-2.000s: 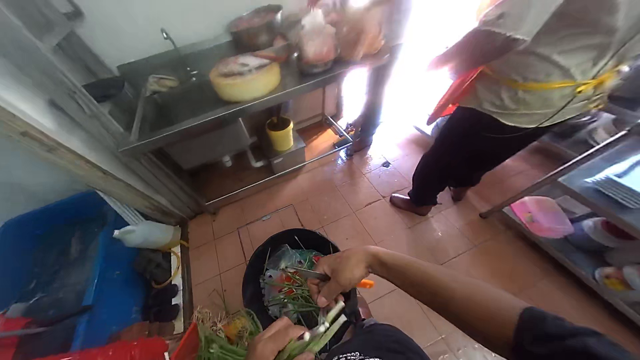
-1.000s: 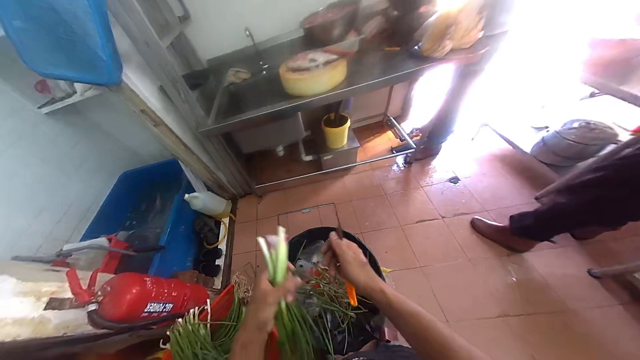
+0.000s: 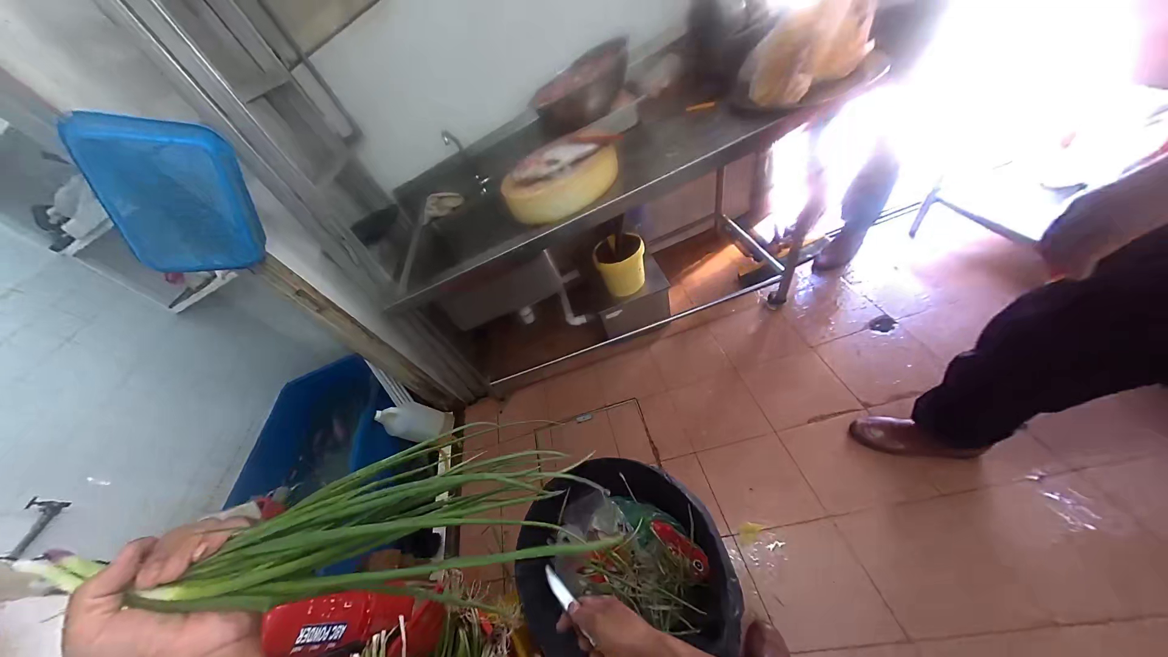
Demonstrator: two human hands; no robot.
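Observation:
A bunch of green onions (image 3: 365,529) lies across my left hand (image 3: 164,584), which grips it near the white root ends; the long leaves point right toward a black bin. In my right hand (image 3: 611,625) is a small knife, its short blade (image 3: 559,589) angled up and left over the bin's left part. The black round bin (image 3: 721,538) holds plastic bags, a red wrapper and plant scraps. More onions with roots (image 3: 470,630) show at the bottom edge, below the held bunch.
A red fire extinguisher (image 3: 347,620) is just right of my left hand. Behind stand a blue tub of water (image 3: 274,456), a white jug (image 3: 415,422) and a steel sink table (image 3: 675,160) with a yellow container (image 3: 561,187). At right, another person's leg and brown shoe (image 3: 903,436) are near.
My left hand has moved left with the green onions, which were upright over the bin's side a second ago and now lie nearly level. The view has turned left since the earliest frame.

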